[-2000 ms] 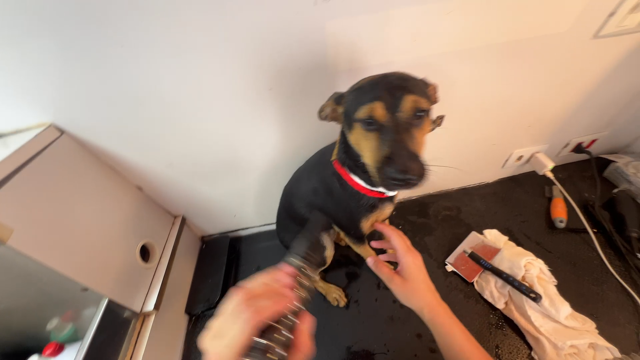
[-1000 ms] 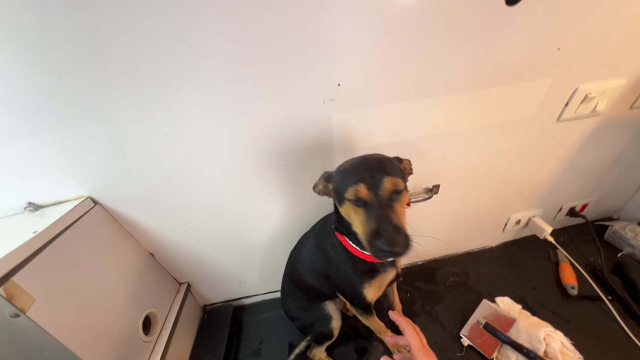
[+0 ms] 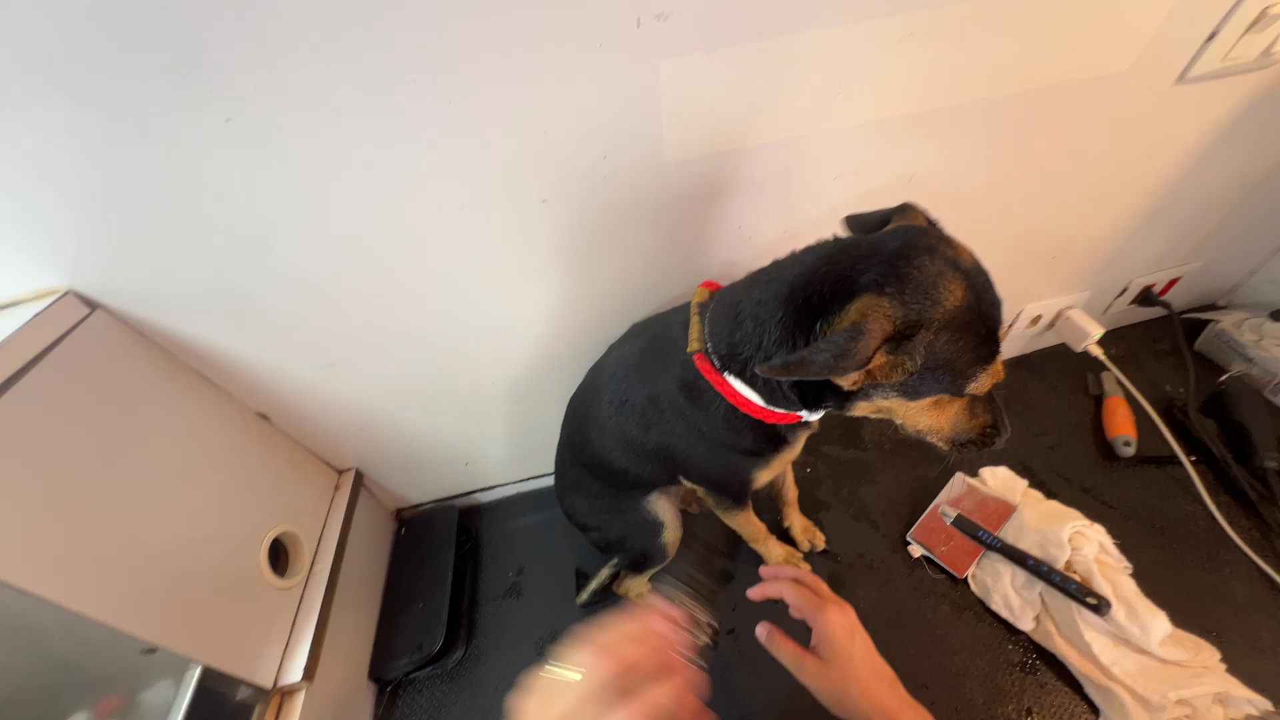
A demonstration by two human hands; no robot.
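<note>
A black-and-tan dog (image 3: pixel 650 410) sits against the white wall, its head turned to the right. It wears a braided red and white collar (image 3: pixel 745 392). My left hand (image 3: pixel 615 665), blurred, is at the lower middle, closed on a dark strap with shiny studs (image 3: pixel 700 590) that is also blurred; its far end lies near the dog's hind leg. My right hand (image 3: pixel 835 645), fingers apart and holding nothing, is just below the dog's front paw (image 3: pixel 785 553); whether they touch is unclear.
A black pen-like tool (image 3: pixel 1030 562) lies across a reddish flat case (image 3: pixel 962 525) and a crumpled white cloth (image 3: pixel 1110 600). Behind are an orange-handled tool (image 3: pixel 1118 420) and a plugged-in white cable (image 3: pixel 1150 425). At left stand a black tray (image 3: pixel 415 595) and a pale cabinet (image 3: pixel 150 450).
The dog has turned its head from facing forward to the right. My left hand, out of view one second ago, is in view again with the strap. The view has shifted.
</note>
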